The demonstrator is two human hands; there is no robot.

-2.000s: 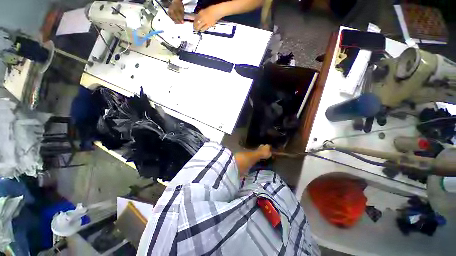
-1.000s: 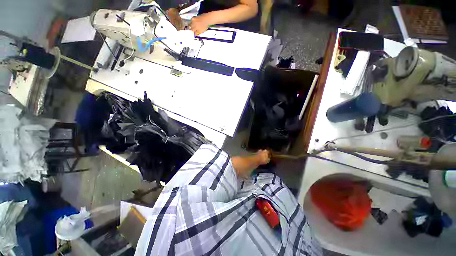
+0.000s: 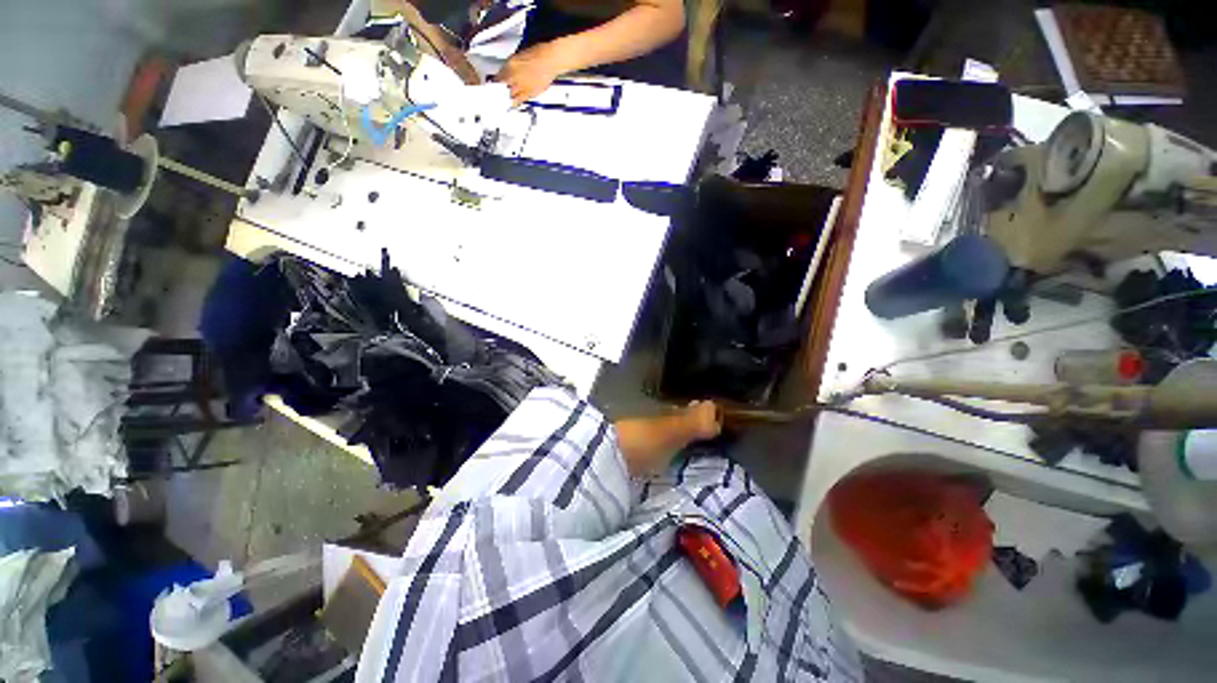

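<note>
My left hand (image 3: 699,419) reaches out of a plaid sleeve at lower centre. It is small and blurred, with the fingers drawn together, beside a thin brown strip or edge that runs to the right-hand table (image 3: 849,334). I cannot tell whether it grips this. My right hand is not in view. A cream sewing machine (image 3: 1141,167) stands on that table, with a blue-grey cylinder (image 3: 938,276) before it. Under my arm's level, a dark open box (image 3: 750,287) holds black scraps.
Another person's hands (image 3: 534,70) work at a white machine (image 3: 314,76) on a neighbouring table (image 3: 521,260). Black fabric parts (image 3: 421,374) are heaped below it. A white tub (image 3: 854,647) at lower right holds a red-orange bundle (image 3: 912,536). A phone (image 3: 952,103) lies at upper right.
The view has shifted slightly. My left hand stays in nearly the same place. The other person's hand has moved a little over the neighbouring table.
</note>
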